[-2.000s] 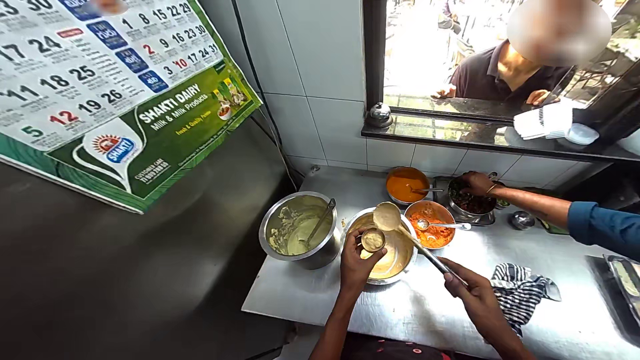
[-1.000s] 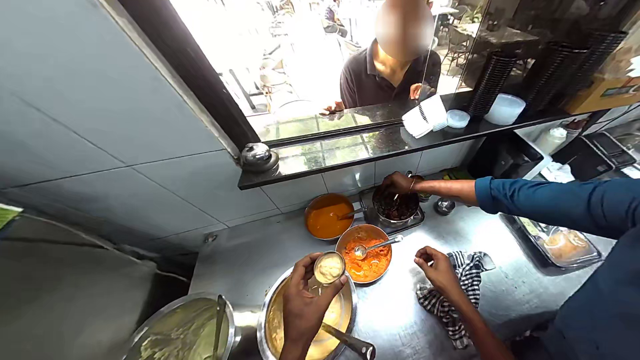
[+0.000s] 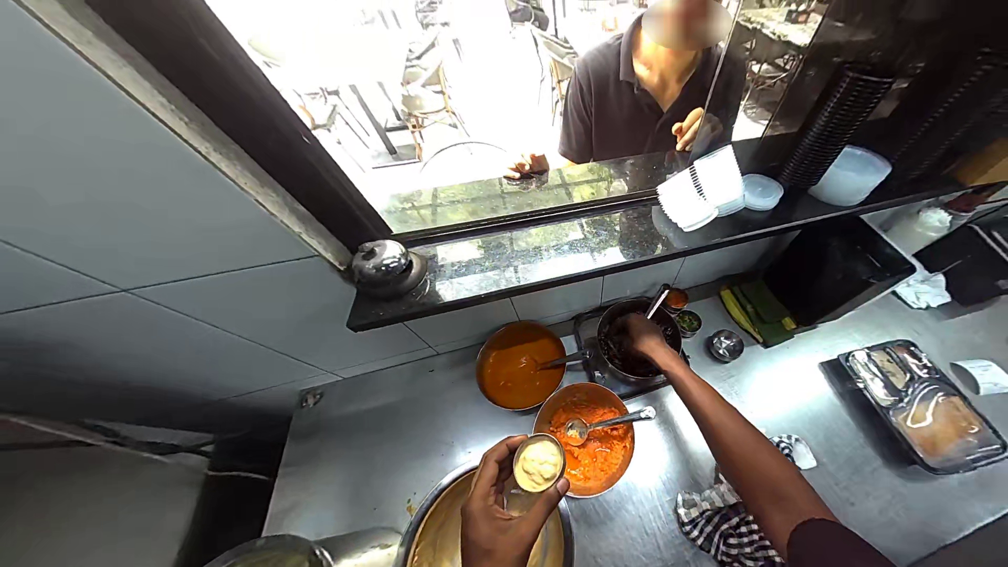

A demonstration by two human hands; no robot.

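Note:
My left hand (image 3: 498,516) holds a small metal cup (image 3: 539,463) of pale yellow chutney or paste by its sides, above the rim of a large metal vessel (image 3: 425,524) of pale batter-like food. My right hand (image 3: 642,335) reaches into a dark-filled metal pot (image 3: 610,358); its fingertips are hidden, so its hold cannot be told. A spoon (image 3: 658,301) leans in that pot, beyond my hand. Just past the cup sits a bowl of orange grated-looking food (image 3: 602,465) with a spoon across it. Behind it stands a bowl of orange liquid (image 3: 512,378) with a ladle.
Small cups (image 3: 688,322) and a small steel bowl (image 3: 725,345) stand right of the pot. A checked cloth (image 3: 720,520) lies under my right forearm; a packed food tray (image 3: 929,409) is farther right. A ledge (image 3: 520,260) holds a bell (image 3: 383,264); a person stands outside.
My right hand, which held a ladle in the oldest frame, has moved from above the cloth into the dark-filled pot. The co-worker's blue-sleeved arm has left that pot. The view has swung right.

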